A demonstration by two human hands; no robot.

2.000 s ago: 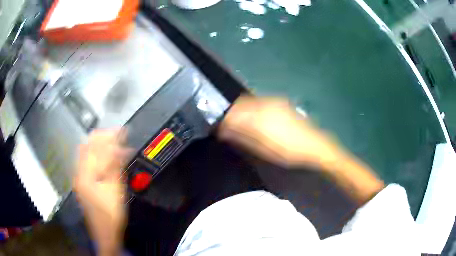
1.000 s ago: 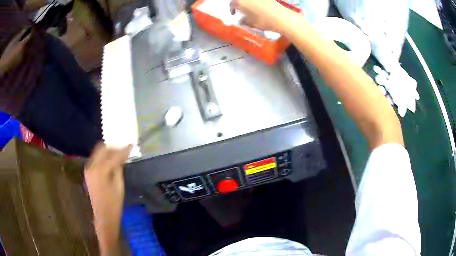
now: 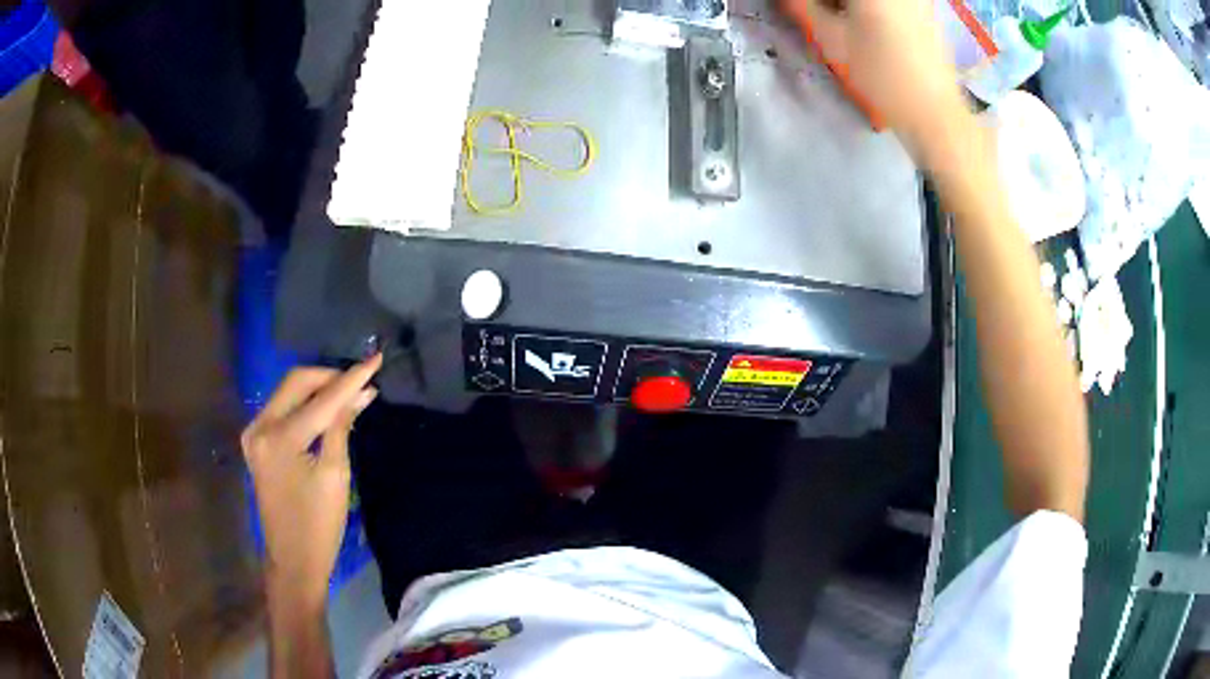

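My left hand [image 3: 308, 444] is at the lower left, beside the machine's front. Its thumb and finger pinch the end of a thin dark stem, hard to see against the dark panel. The stem's round white head [image 3: 482, 293] shows above the control panel. My right hand [image 3: 889, 47] is at the top right, over the orange-red box [image 3: 973, 29]. Its fingertips are near the top edge and partly cut off; whether they hold anything cannot be seen. The clear fixture [image 3: 670, 19] is at the top edge, behind the slotted clamp bar [image 3: 714, 122].
A yellow rubber band [image 3: 515, 162] lies on the base plate [image 3: 825, 219] beside the white ridged strip [image 3: 409, 113]. The panel carries a red stop button [image 3: 661, 391]. At right are a white tape roll [image 3: 1042, 166], a green-tipped bottle [image 3: 1011, 60] and loose white pieces [image 3: 1101, 329].
The view has shifted, so the machine sits higher and straighter. The round head now shows over the machine's front edge instead of the plate. My right hand remains at the orange-red box.
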